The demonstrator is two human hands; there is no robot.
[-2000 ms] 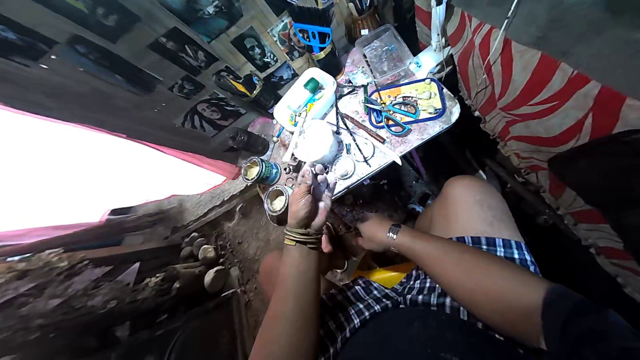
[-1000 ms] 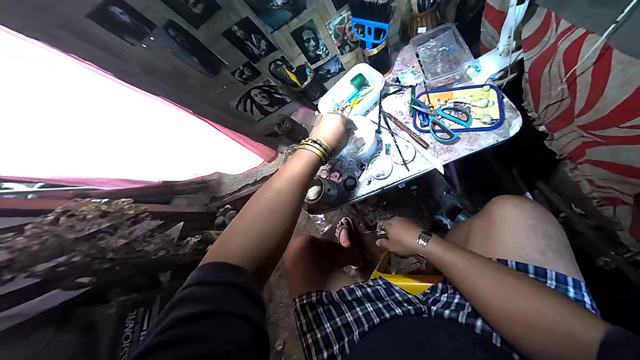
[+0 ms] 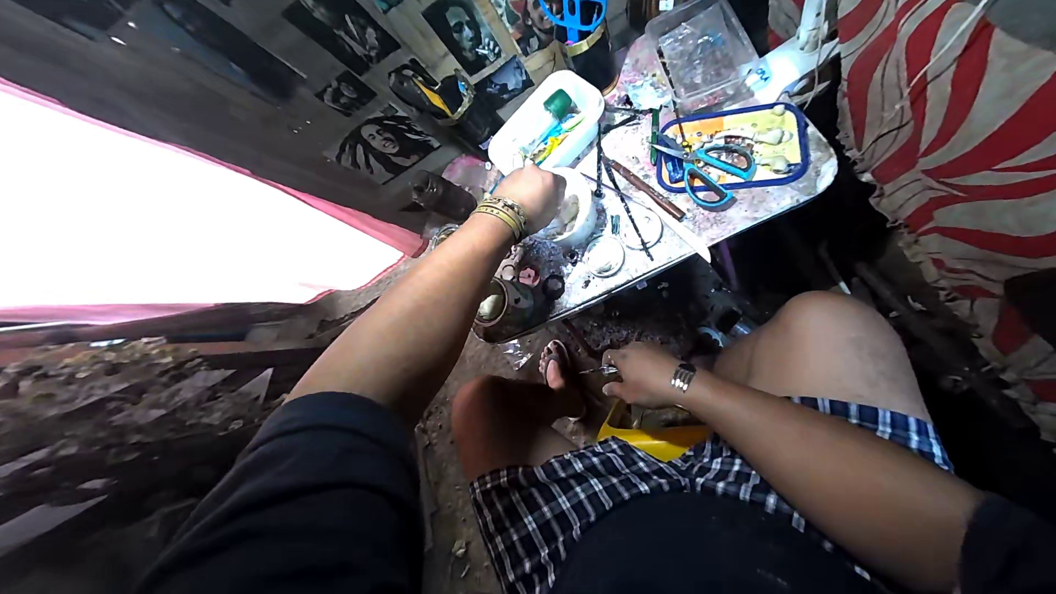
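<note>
My left hand (image 3: 536,196), with bracelets at its wrist, reaches over the table between a white rectangular tub (image 3: 587,91) and a round white bowl (image 3: 584,216). Its fingers are bent and mostly hidden by the back of the hand, so I cannot tell what they touch or hold. The tub contains a green-capped item and thin coloured tools. My right hand (image 3: 645,374) rests low near my knees, its fingers closed on a small shiny metal item (image 3: 609,370) that is too small to name. Right of the bowl lie a brown stick (image 3: 648,188) and blue-handled scissors (image 3: 708,188).
The scissors lie on a blue-rimmed tray (image 3: 804,148) with pale lumps. An open jar (image 3: 505,307) stands at the table's near left corner. Behind are a clear plastic box (image 3: 701,49) and a dark jar (image 3: 444,194). A yellow object (image 3: 660,441) is between my legs.
My left hand, palm up beside the jars two seconds ago, has moved up over the table to the tub and bowl. My right hand stays low near my knees. The view has shifted.
</note>
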